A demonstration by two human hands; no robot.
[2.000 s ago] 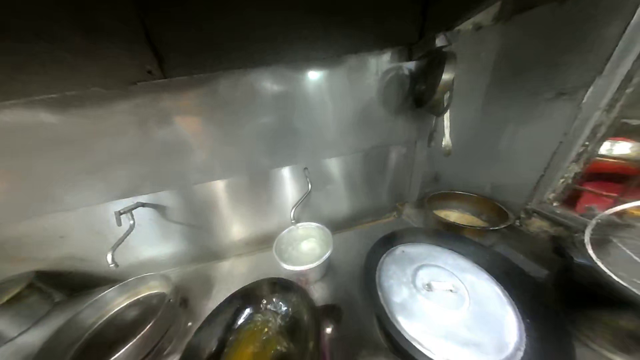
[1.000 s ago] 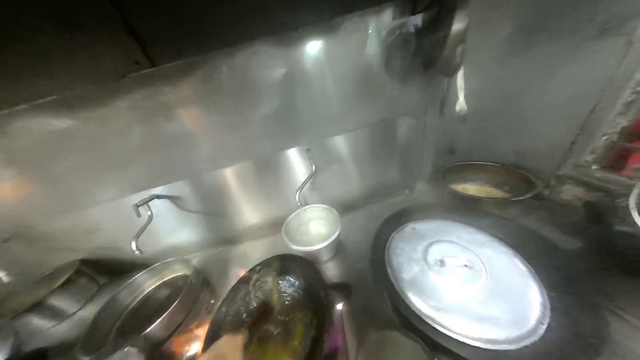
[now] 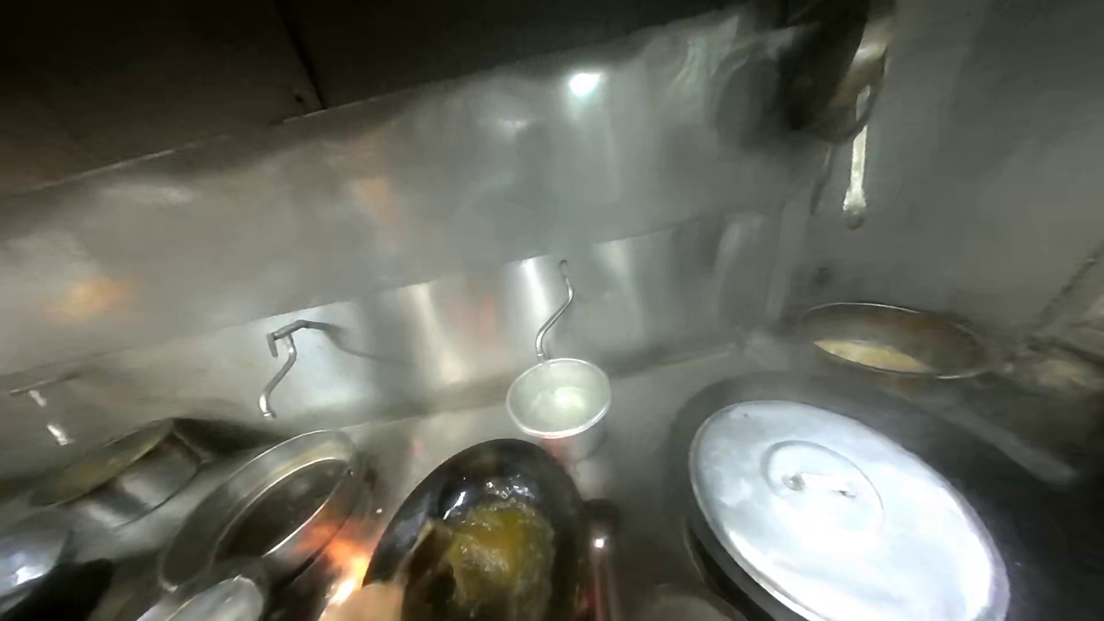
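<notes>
At the bottom edge, left of centre, part of my left hand (image 3: 362, 604) shows at the near left rim of a dark wok (image 3: 466, 461), with a brown, cloth-like piece lying over the rim beside it. The fingers are mostly cut off, but the hand appears closed on the rim. Inside the wok is bubbling yellow liquid (image 3: 504, 548). Orange flame (image 3: 345, 565) burns just left of the wok. Behind it, a white container (image 3: 559, 398) of pale liquid stands under a curved metal spout (image 3: 556, 310). My right hand is out of view.
A large pot with an oval-looking metal lid (image 3: 837, 526) stands at right, with a shallow pan (image 3: 897, 341) behind it. Metal pans (image 3: 259, 500) and a pot (image 3: 129, 470) sit at left. Another spout (image 3: 280, 371) projects from the steel wall. Utensils (image 3: 854, 172) hang upper right. Steam blurs parts.
Flame now shows beside the wok, where none was plain two seconds ago. My left hand has come into view at the bottom edge. The view has shifted somewhat.
</notes>
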